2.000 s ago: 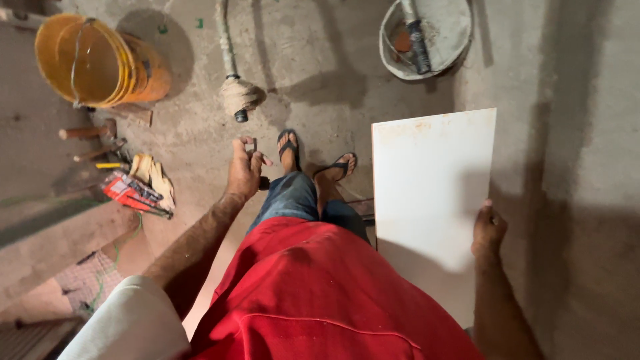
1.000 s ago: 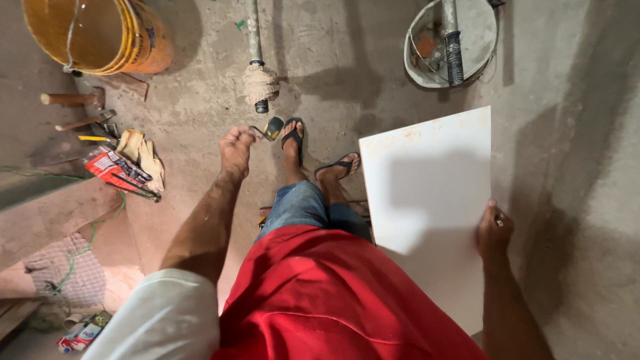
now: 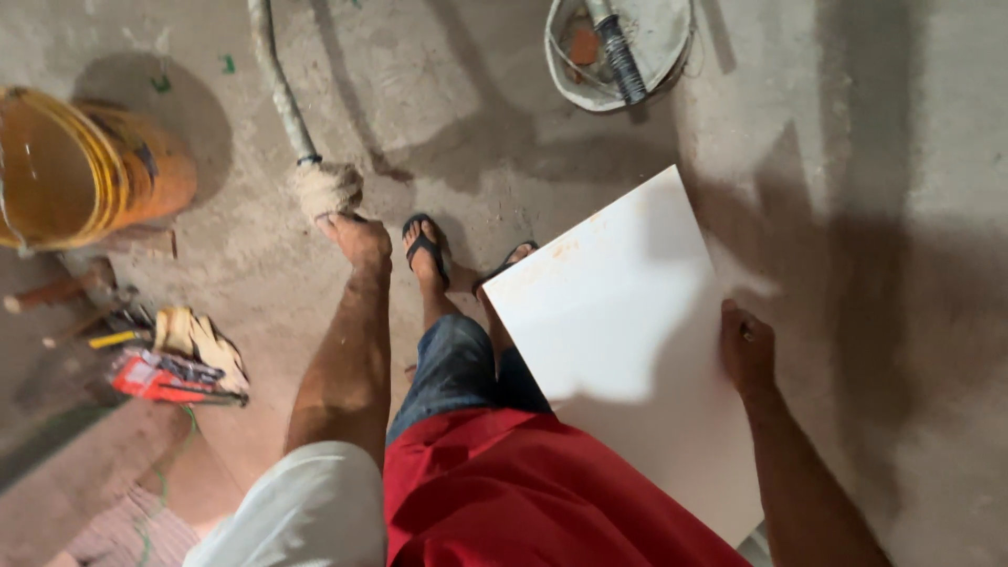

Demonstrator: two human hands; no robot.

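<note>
My left hand (image 3: 362,240) is at the lower end of a pole or hose (image 3: 279,87), against its beige wrapped bundle (image 3: 327,189). The fingers are curled and partly hidden, so whether they grip the bundle or something else does not show. My right hand (image 3: 746,346) is closed around the right edge of a large white rectangular panel (image 3: 598,307), perhaps a tile. This panel is tilted in front of my right leg and has brownish stains near its upper edge.
A yellow bucket (image 3: 110,177) lies at the upper left. Below it are tools with wooden handles (image 3: 55,291), a red packet (image 3: 153,378) and beige gloves or cloth (image 3: 193,339). A whitish bucket (image 3: 563,79) at the top holds a black-wrapped handle (image 3: 622,63). My sandalled feet (image 3: 425,248) are on the concrete floor.
My left hand has come up to the wrapped bundle. The small dark-headed object it held a second ago no longer shows. The white panel has turned and is more slanted, with my right hand still on it.
</note>
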